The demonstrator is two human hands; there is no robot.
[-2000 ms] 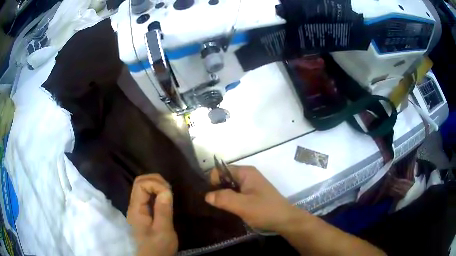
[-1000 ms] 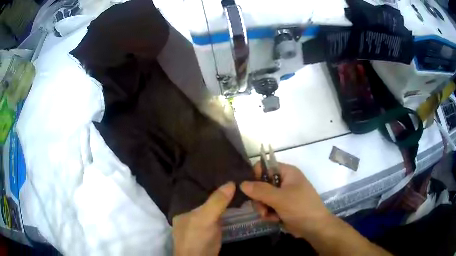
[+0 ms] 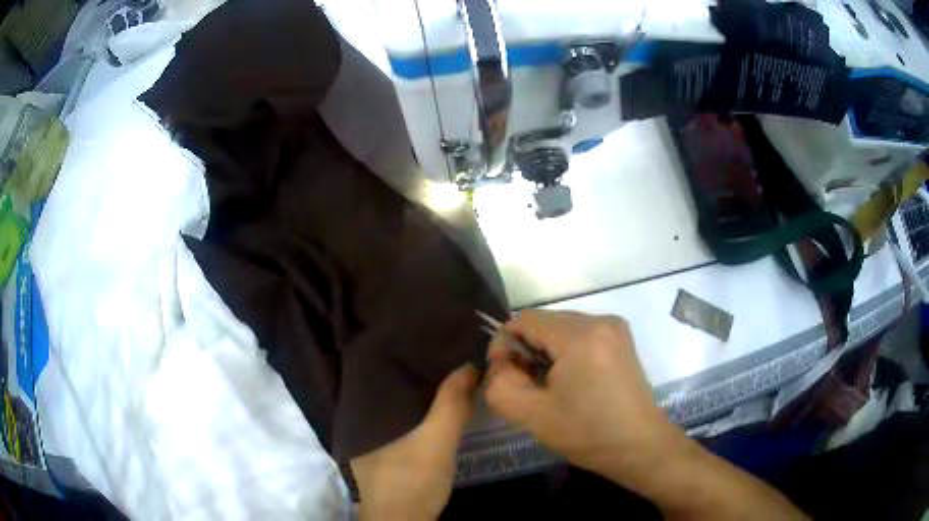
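Observation:
A dark brown fabric panel (image 3: 377,295) lies on the machine table, running from the upper left to my hands at the front. My left hand (image 3: 428,448) grips the panel's front edge between thumb and fingers. My right hand (image 3: 570,382) holds thread snips (image 3: 517,348) just beside it, the metal tips pointing up and left over the fabric. The fingers hide most of the snips and the spot where the hands meet. The lit needle area (image 3: 458,188) of the sewing machine is behind, beside the panel's right edge.
A white fabric heap (image 3: 143,305) covers the left side. A small grey rectangle (image 3: 702,314) lies right of my right hand. A dark phone-like thing (image 3: 725,173) and a green strap (image 3: 789,239) lie under the machine arm. A measuring tape (image 3: 713,389) runs along the front edge.
Since one second ago, my right hand has turned and the snips now point left over the fabric instead of upward. Earlier, my left hand came to the panel's edge and the view shifted left.

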